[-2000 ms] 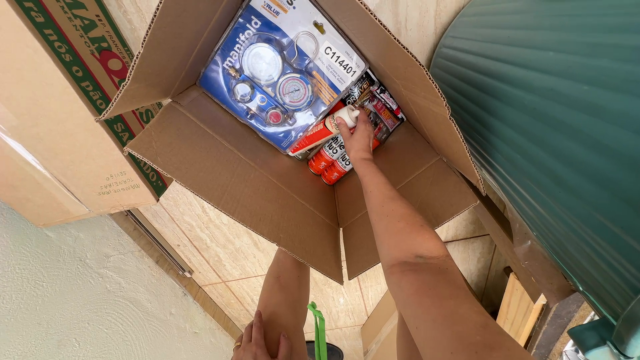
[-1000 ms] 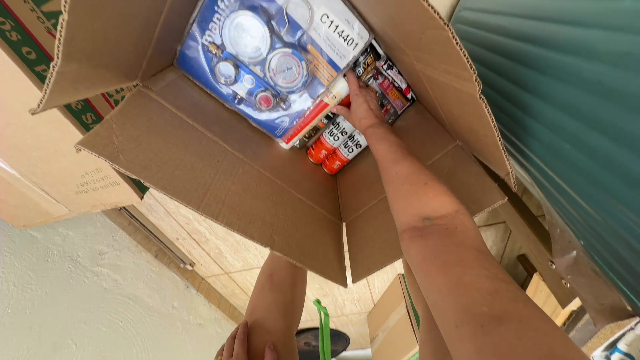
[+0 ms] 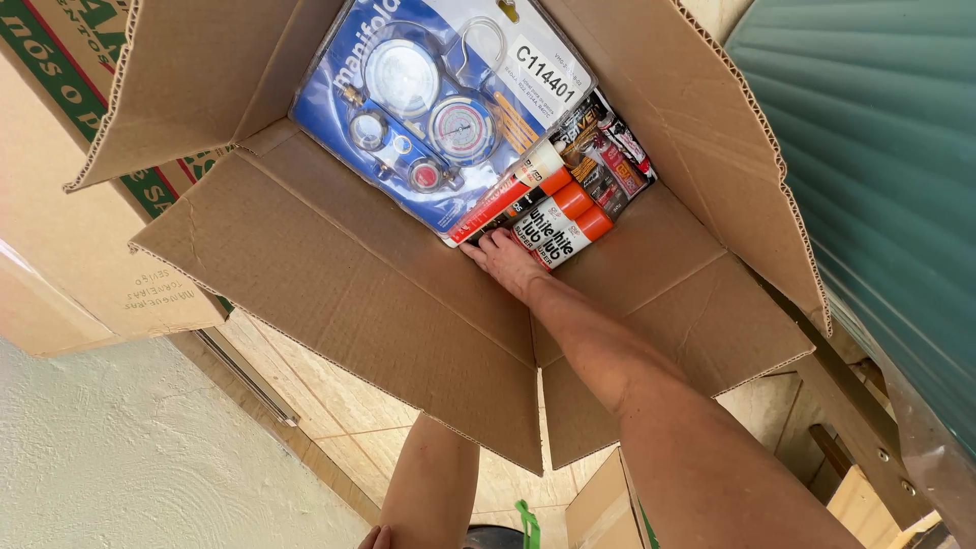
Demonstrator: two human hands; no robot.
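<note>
My right hand (image 3: 507, 263) reaches into an open cardboard box (image 3: 366, 252), its fingers spread against the lower ends of the spray cans, none clearly gripped. Two white spray cans with orange caps (image 3: 560, 227) lie side by side. Along them is a darker can with an orange cap (image 3: 526, 200), partly covered by a red and white sealant tube (image 3: 499, 197). A manifold gauge set in a blister pack (image 3: 427, 99) fills the far side of the box. Small packaged tubes (image 3: 614, 164) lie at its right. At the bottom edge, only fingertips of my left hand (image 3: 375, 538) show, beside a bare limb.
Another cardboard box (image 3: 91, 252) with green printing stands at the left, above a textured pale wall (image 3: 152, 450). Green ribbed material (image 3: 877, 152) runs down the right. Below are floor tiles (image 3: 335, 389), a smaller carton (image 3: 602, 503) and a green strap (image 3: 526, 522).
My right hand has moved from the upper part of the sealant tube to the lower ends of the cans. The left hand stays low, now mostly out of view.
</note>
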